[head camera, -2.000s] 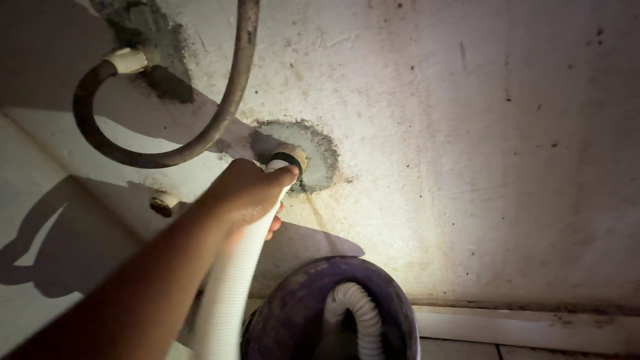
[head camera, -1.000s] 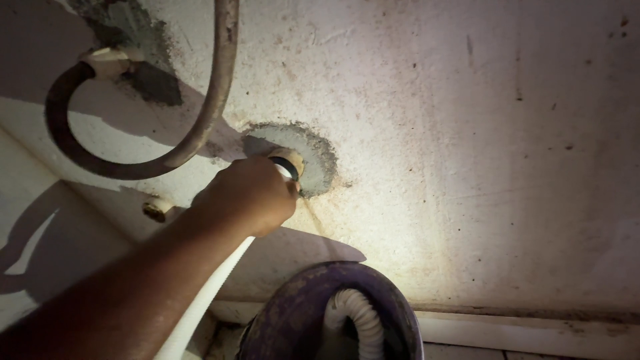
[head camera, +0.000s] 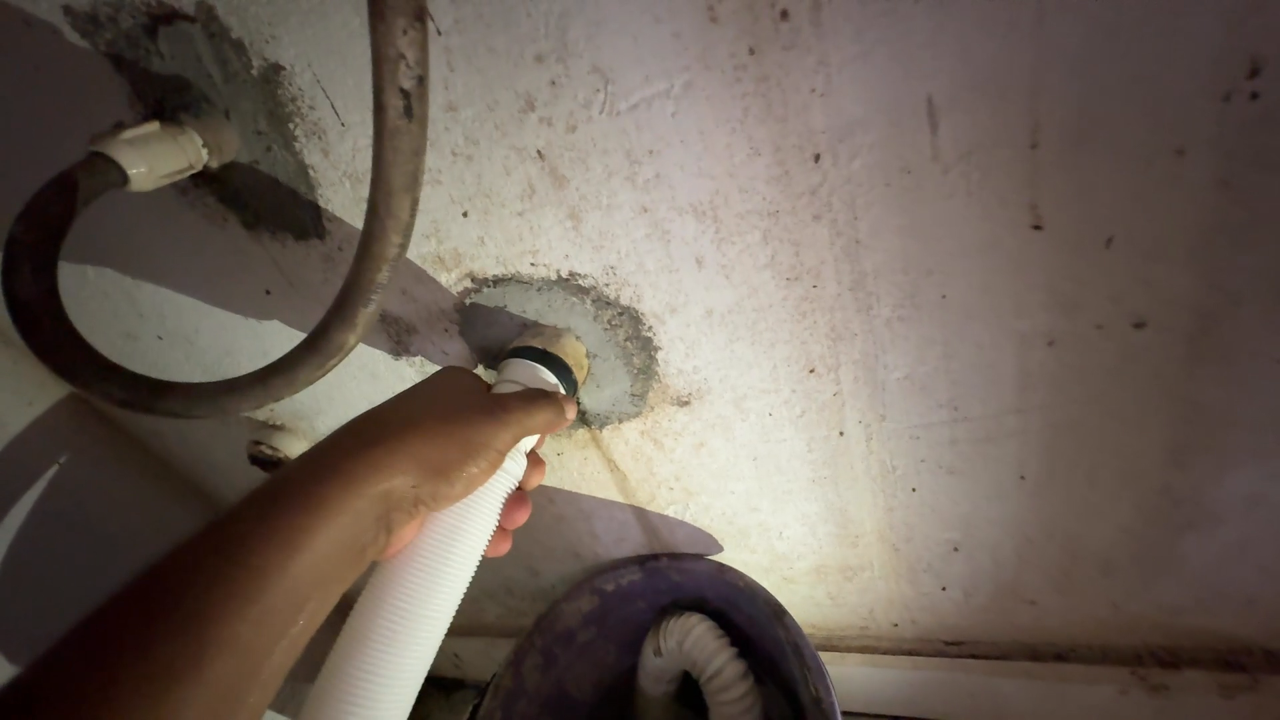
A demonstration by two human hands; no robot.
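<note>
My left hand (head camera: 480, 450) reaches in from the lower left and grips a white corrugated drain hose (head camera: 420, 580) just below its upper end. The thumb lies over the hose's smooth white end, and the fingertips curl round from beneath. A dark rubber ring (head camera: 547, 362) circles that end, against a short tan pipe stub (head camera: 556, 345) that sticks out of a round grey cement patch (head camera: 615, 350) in the wall. How deep the end sits in the stub cannot be told. The hose runs down out of view. My right hand is out of view.
A brown flexible hose (head camera: 395, 200) loops on the left to a cream plastic fitting (head camera: 150, 155) at the wall. Another small pipe stub (head camera: 272, 447) is behind my forearm. Below stands a dark purple bucket (head camera: 560, 620) with an old ribbed hose (head camera: 700, 660) inside.
The hand has shifted from covering the hose's upper end, so its white end and dark ring show more. The corrugated length below the hand is in plain view again.
</note>
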